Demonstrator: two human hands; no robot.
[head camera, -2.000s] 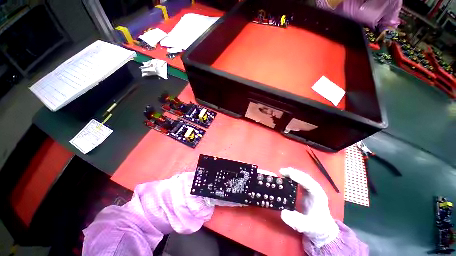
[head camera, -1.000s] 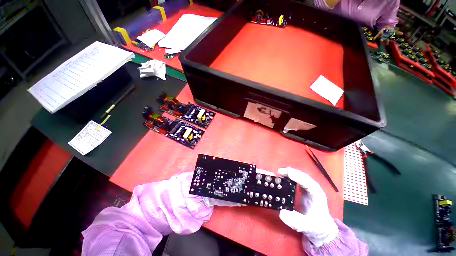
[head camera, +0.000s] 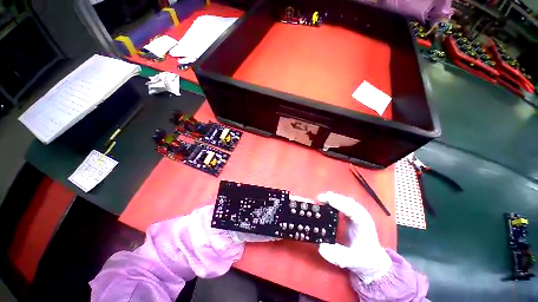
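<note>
A black circuit board (head camera: 274, 213) is held over the red mat (head camera: 283, 172), solder side up, with its large solder joints at the right end. My left hand (head camera: 251, 236), in a white glove, is under the board's left part and mostly hidden by it; its fingers show along the lower edge. My right hand (head camera: 356, 239), in a white glove, grips the board's right end between thumb and fingers. The component side faces down and is hidden.
Two boards (head camera: 203, 158) lie component side up on the mat's left. A large black tote (head camera: 236, 106) stands behind. Tweezers (head camera: 370, 190), cutters (head camera: 438, 172) and a dotted sheet (head camera: 409, 197) lie right. Another board (head camera: 519, 246) lies far right. A person's sleeve (head camera: 422, 8) shows behind.
The whole view has shifted slightly, so the tote, mat and boards appear a little further left. My hands keep the same hold on the board, solder side up.
</note>
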